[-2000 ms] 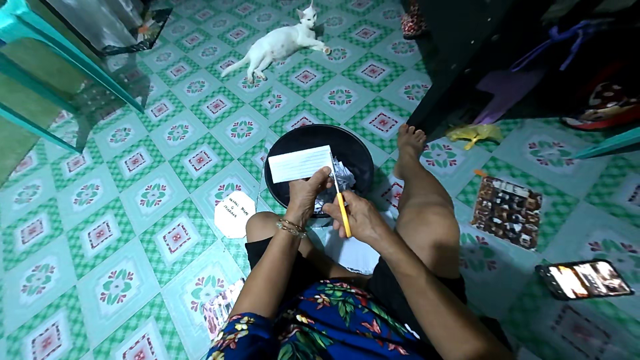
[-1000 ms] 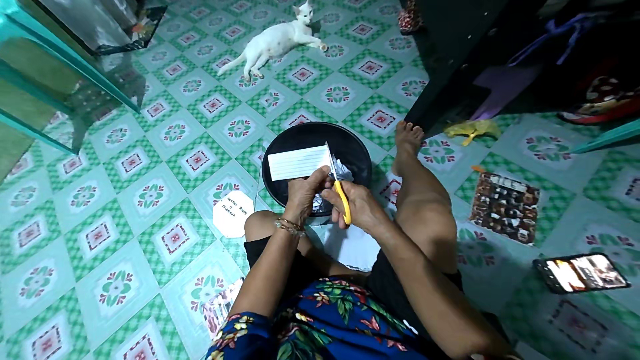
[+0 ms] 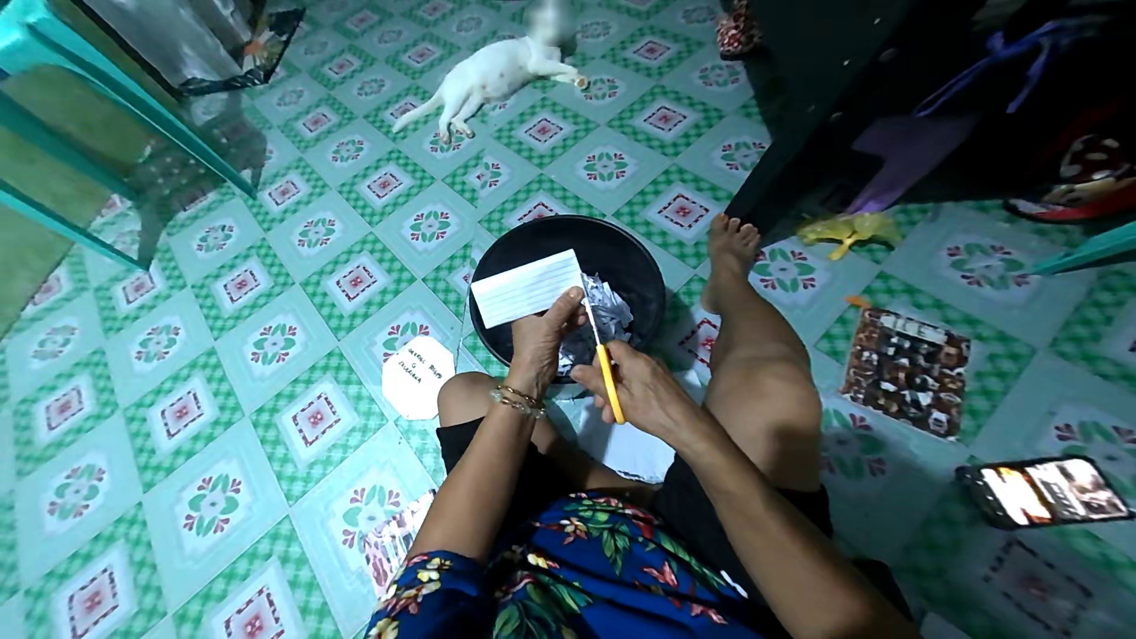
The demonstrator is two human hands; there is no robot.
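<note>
My left hand [image 3: 543,342], with beaded bracelets at the wrist, pinches a strip of white lined paper [image 3: 525,288] by its lower right end. My right hand [image 3: 635,386] grips yellow-handled scissors [image 3: 609,383], whose blades point up along the right end of the paper. Both hands are over the near side of a round black basin [image 3: 652,266] on the floor. Cut white paper pieces [image 3: 611,311] lie in the basin, partly hidden by my hands. A white sheet [image 3: 626,451] lies between my legs.
A white cat [image 3: 497,75] lies beyond the basin. An octagonal paper [image 3: 417,377] with writing lies left. On the right are a patterned booklet [image 3: 907,371], a lit phone [image 3: 1047,491] and a yellow plastic bag [image 3: 849,231]. Green chair legs [image 3: 115,115] stand at the upper left.
The cat's head has moved. Both hands stay over the basin with the paper and scissors; the right hand and scissors have shifted only slightly.
</note>
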